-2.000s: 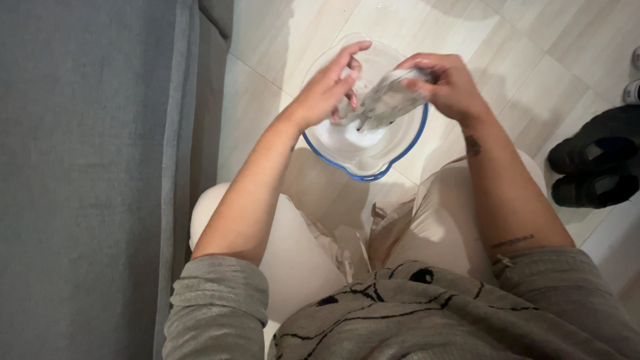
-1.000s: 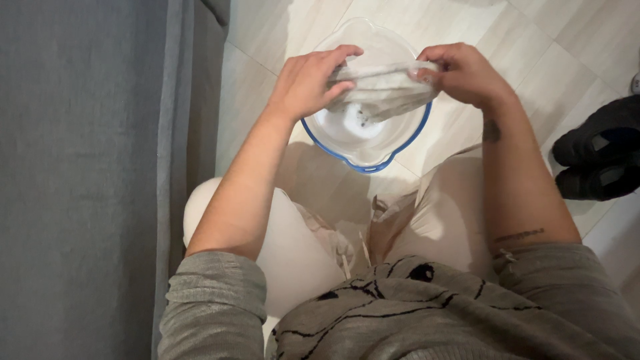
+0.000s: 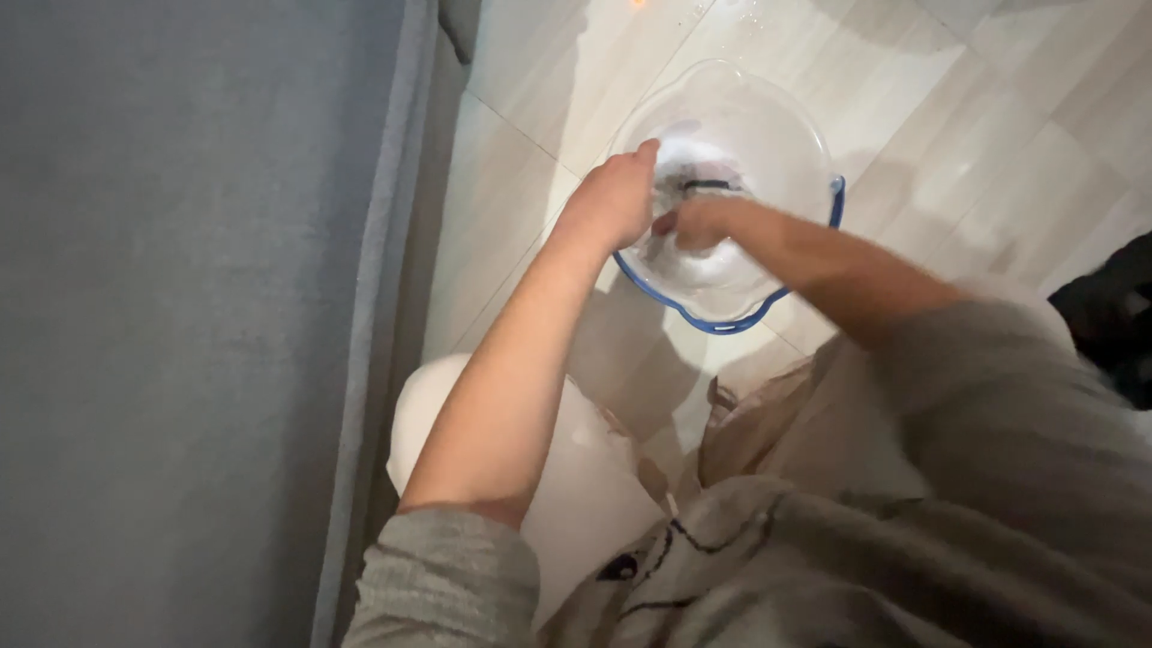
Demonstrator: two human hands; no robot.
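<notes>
A clear plastic bucket (image 3: 783,135) with a blue handle (image 3: 723,328) stands on the floor between my knees. Whitish wet cloth (image 3: 670,180) with a dark stripe lies low inside it, blurred and partly covered by my hands. My left hand (image 3: 616,202) reaches over the bucket's left side, its fingers pointing down at the cloth; whether they grip it is hidden. Inside the bucket, my right hand (image 3: 706,223) is bent toward the left, with its fingertips at the cloth near my left hand. Its grip is blurred.
A grey upholstered piece of furniture (image 3: 180,270) runs along the left side. Dark shoes (image 3: 1111,310) sit on the floor at the right edge. Wood-look floor tiles (image 3: 909,117) surround the bucket, and water drops show on them near the top.
The whitish cloth was stretched between both hands above the bucket; it is now down inside. Both hands have lowered, and my right hand has moved left into the bucket.
</notes>
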